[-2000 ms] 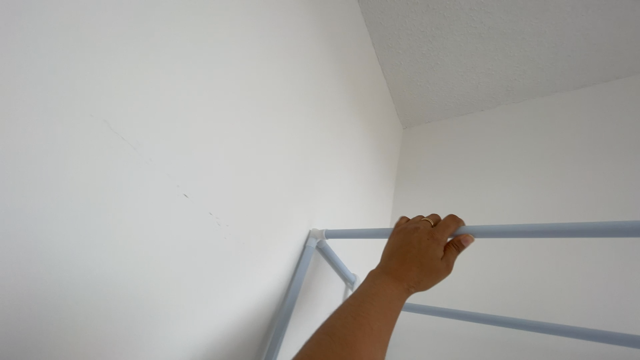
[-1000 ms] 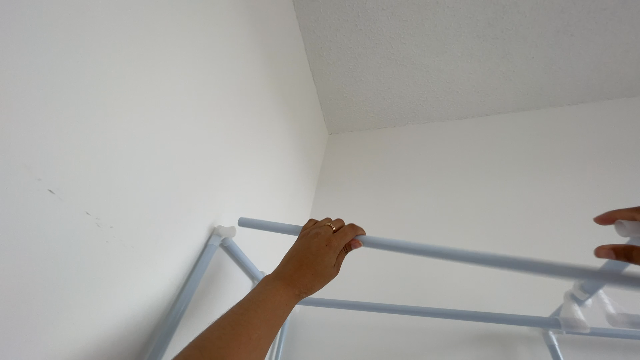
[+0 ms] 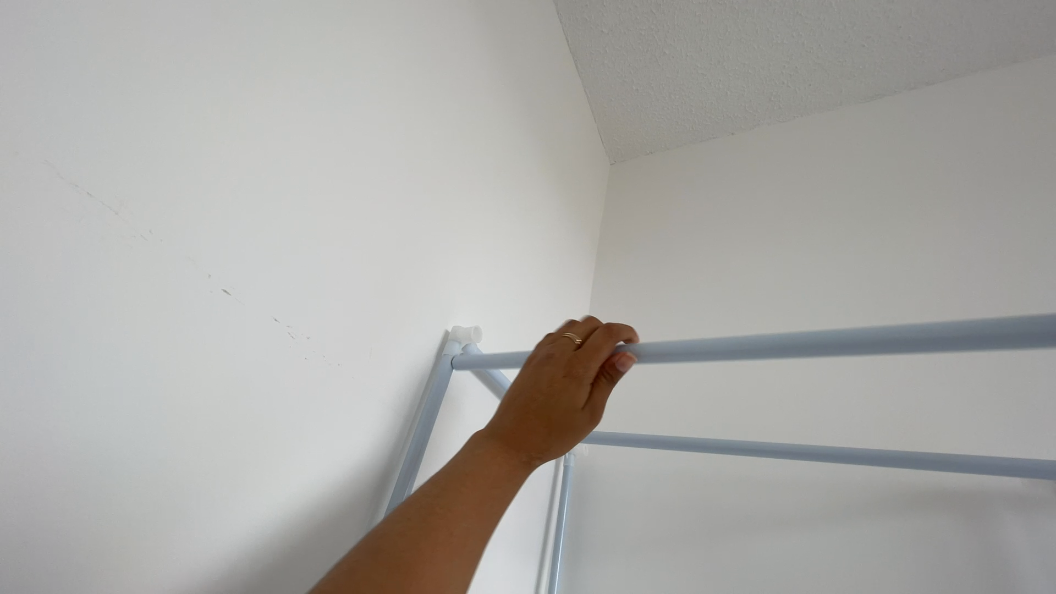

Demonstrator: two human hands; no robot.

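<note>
My left hand (image 3: 561,388), with a ring on one finger, grips a light blue-grey tube (image 3: 825,341) near its left end. That end lies just below the socket of a white plastic corner connector (image 3: 467,334) and looks out of it; whether the two touch I cannot tell. The connector sits on top of an upright tube (image 3: 422,433) beside the left wall. A short side tube, partly behind my hand, runs back from the corner. My right hand is out of view, and the held tube's right end lies beyond the frame.
Behind the held tube runs a rear crossbar (image 3: 808,454), with a rear upright (image 3: 561,520) at its left end. White walls (image 3: 206,165) meet at a corner behind the frame, under a textured ceiling (image 3: 784,66). The left wall bears scuff marks.
Two seconds ago the tube's left end met the corner connector; a second ago it stood apart from it, and now it is lower, below the socket. The hand at the right edge has gone from view.
</note>
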